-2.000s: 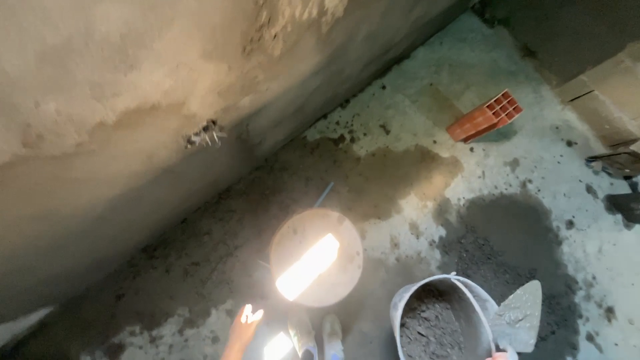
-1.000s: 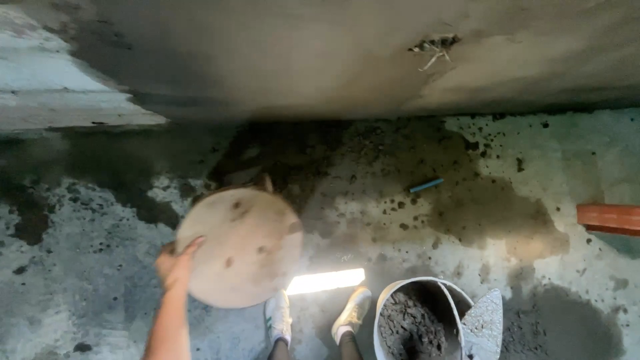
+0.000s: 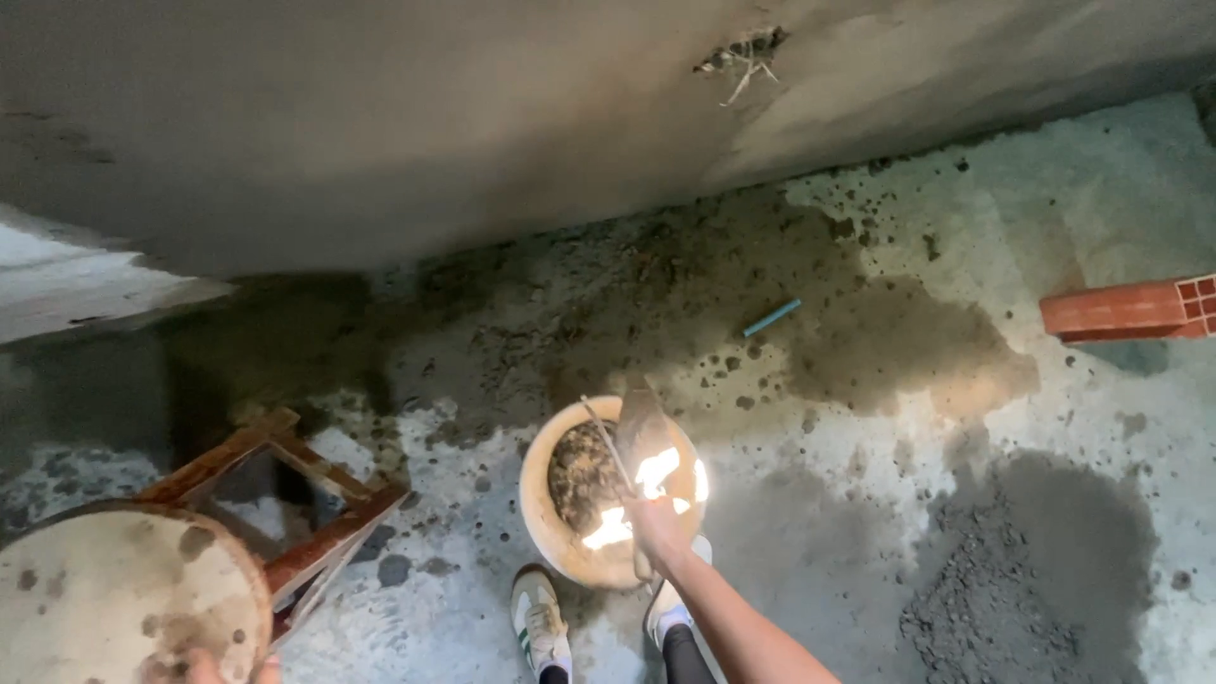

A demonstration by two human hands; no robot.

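A round stool top point(image 3: 123, 589), spotted with grey stains, tilts at the lower left with its reddish-brown legs point(image 3: 323, 541) pointing right; the fingers of my left hand point(image 3: 223, 670) are on its lower rim. At the bottom centre is a bucket point(image 3: 546, 513) of dark mortar point(image 3: 581, 475). My right hand point(image 3: 660, 527) is closed at its right side, on the bucket's handle point(image 3: 606, 437) and apparently the grip of a trowel, whose blade point(image 3: 644, 418) lies over the bucket's far rim. Bright sunlight falls across hand and bucket.
A plastered wall point(image 3: 427, 142) with a rough hole point(image 3: 746, 57) rises ahead. On the stained floor are a short blue tube point(image 3: 771, 317), a hollow red brick point(image 3: 1111, 309) at the right and a grey mortar patch point(image 3: 997, 589). My shoes point(image 3: 540, 613) stand beside the bucket.
The stool has moved to the lower left and its legs now show. The bucket has moved left to in front of my feet, away from the mortar patch. My right hand has come into view on it.
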